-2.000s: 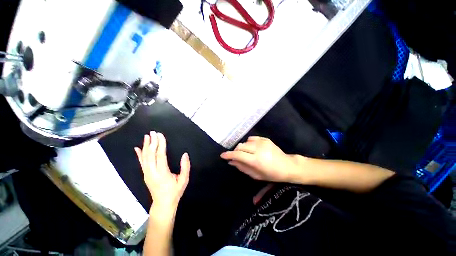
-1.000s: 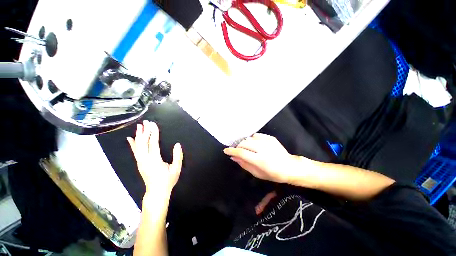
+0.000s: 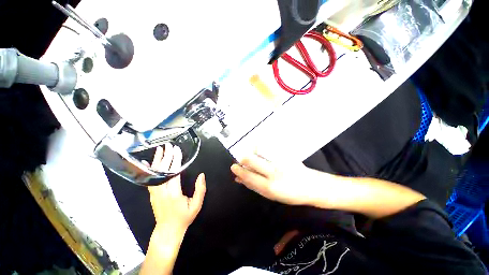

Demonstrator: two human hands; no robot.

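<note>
A black cloth panel [image 3: 214,185] lies on the white sewing machine bed, with its upper end at the presser foot area [image 3: 217,121]. My left hand [image 3: 174,196] lies flat on the panel, fingers spread, its fingertips partly behind the curved shiny metal loop [image 3: 145,174] of the machine head. My right hand [image 3: 268,177] is at the panel's right edge, thumb and fingers close together at the cloth edge. Whether cloth is pinched between them is hard to tell.
The white machine head [image 3: 177,59] fills the upper left. Red-handled scissors [image 3: 311,78], yellow-orange snips [image 3: 343,38] and a clear plastic bag [image 3: 402,40] lie at the upper right. Blue crates [image 3: 466,198] and dark cloth [image 3: 375,118] are at the right.
The view has shifted, so the machine head looks larger and further right. My left fingertips now show behind the metal loop. My right hand has moved slightly left along the panel's edge.
</note>
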